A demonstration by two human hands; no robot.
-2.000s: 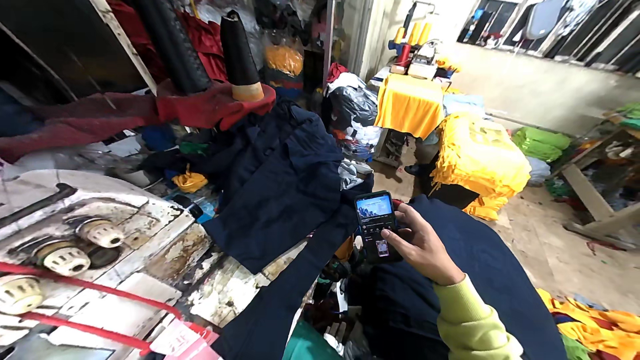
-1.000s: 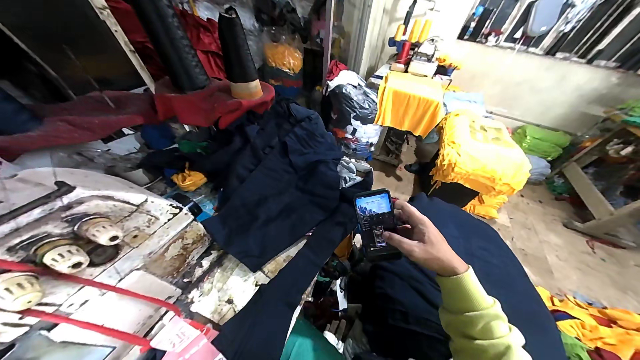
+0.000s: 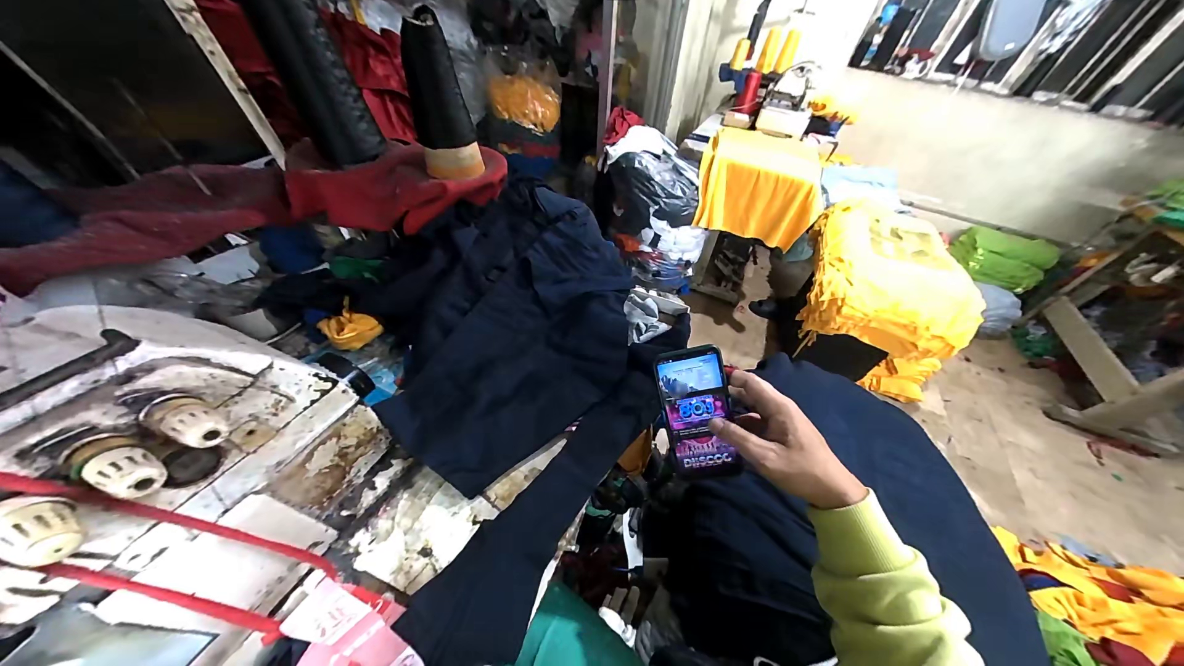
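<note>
A black smartphone (image 3: 696, 416) with a lit, colourful screen is held upright by my right hand (image 3: 791, 435), whose thumb rests over the screen and whose fingers grip its right edge. A lime-green sleeve covers that wrist. Of my left hand nothing can be seen. Dark navy cloth (image 3: 527, 342) lies on the worn table to the left of the phone, and more navy fabric (image 3: 879, 472) spreads beneath my right arm. The lower end of the phone is close to this cloth.
A white sewing machine (image 3: 222, 435) with tension dials and red tape stands at left. Behind are a black thread cone (image 3: 442, 102) and red cloth (image 3: 388, 180). Yellow fabric is stacked (image 3: 888, 277) at right, near another machine table. Orange cloth pieces (image 3: 1101, 592) lie lower right.
The picture on the phone's screen has changed to bright, colourful images. My right hand still holds the phone in about the same place.
</note>
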